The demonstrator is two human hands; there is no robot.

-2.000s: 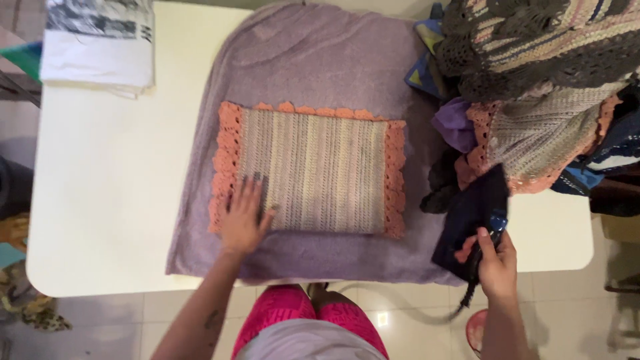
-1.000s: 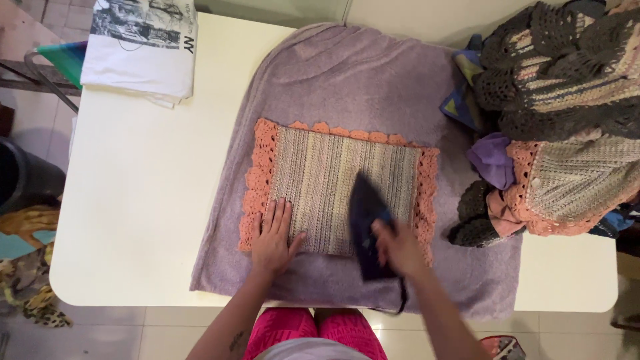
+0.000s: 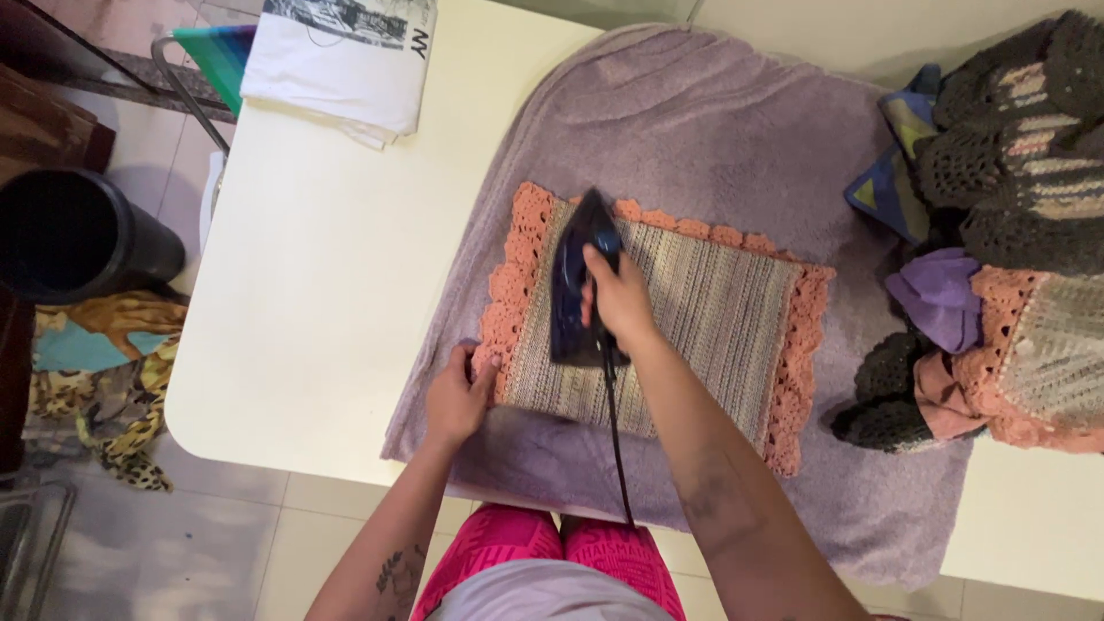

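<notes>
A folded striped textile point(image 3: 707, 319) with a coral crochet border lies on a purple-grey towel point(image 3: 690, 129). My right hand point(image 3: 619, 297) grips the handle of a dark clothes iron point(image 3: 573, 293), which rests on the left part of the stripes with its tip pointing to the far edge. The iron's cord hangs toward my body. At the near left corner, my left hand point(image 3: 461, 392) holds the coral border between thumb and fingers; part of those fingers is hidden.
A white table point(image 3: 336, 259) bears the towel and, far left, a folded white printed cloth point(image 3: 345, 78). Crocheted textiles point(image 3: 1026, 190) and a purple cloth point(image 3: 940, 297) are piled at the right. A black bin point(image 3: 95, 237) and patterned cloths point(image 3: 129, 414) are left of the table.
The iron, away from the textile at the right two seconds ago, has moved left across it in my right hand. My left hand has gone from lying flat on the textile to its corner.
</notes>
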